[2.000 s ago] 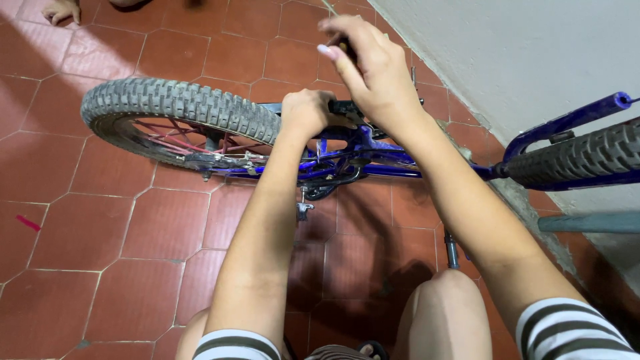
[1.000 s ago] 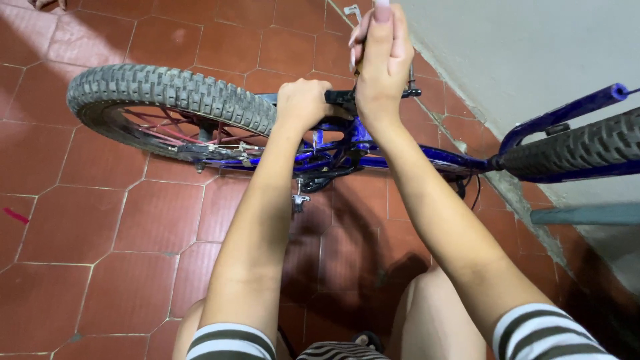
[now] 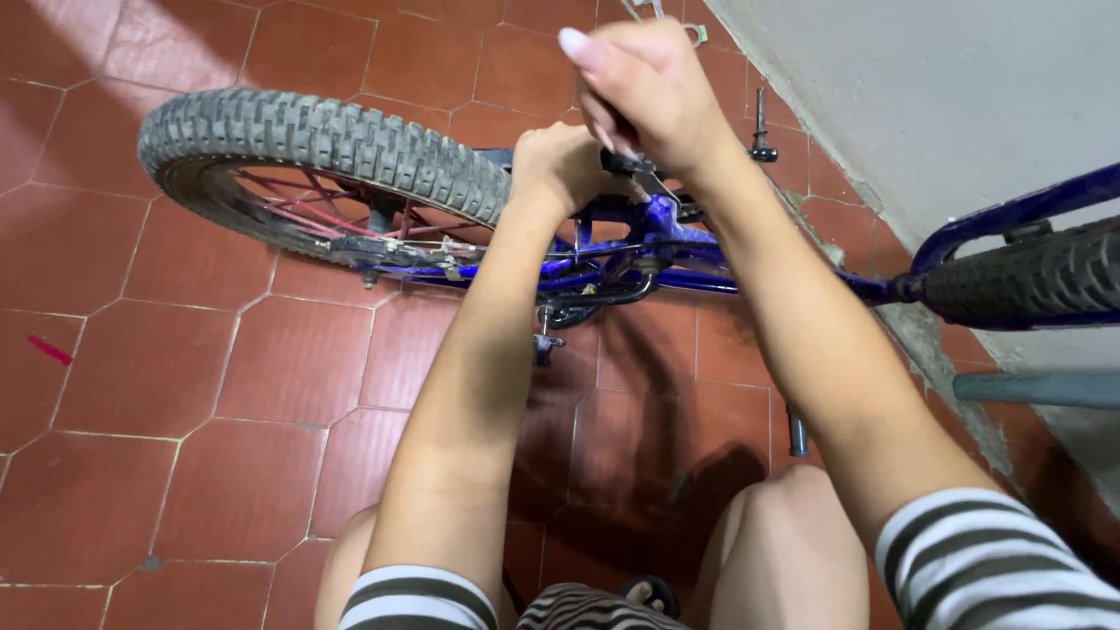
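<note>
A bicycle with a blue frame (image 3: 682,234) spans the view, its knobby-tyred wheel (image 3: 332,140) at the left. My left hand (image 3: 560,166) is closed around a black part above the frame, just right of the tyre; its fingertips are mostly hidden. Right beside and above it, my right hand (image 3: 652,96) is curled with the thumb extended to the left. Dark material shows under its fingers, but whether it grips this is unclear. Below the frame are a black crank arm (image 3: 634,293) and a small metal and black part (image 3: 547,346).
The bicycle's other wheel (image 3: 1032,254) lies at the right by the grey wall (image 3: 901,96). A blue-grey tube (image 3: 1041,388) juts in below it. Red floor tiles (image 3: 289,359) lie beneath, with a pink strip (image 3: 50,350) at the left. My knees flank the bottom centre.
My right hand, with its fingers pointing up a second ago, is now lower and curled near my left hand. My left hand stays on the same part. Another person's hand at the top left has left view.
</note>
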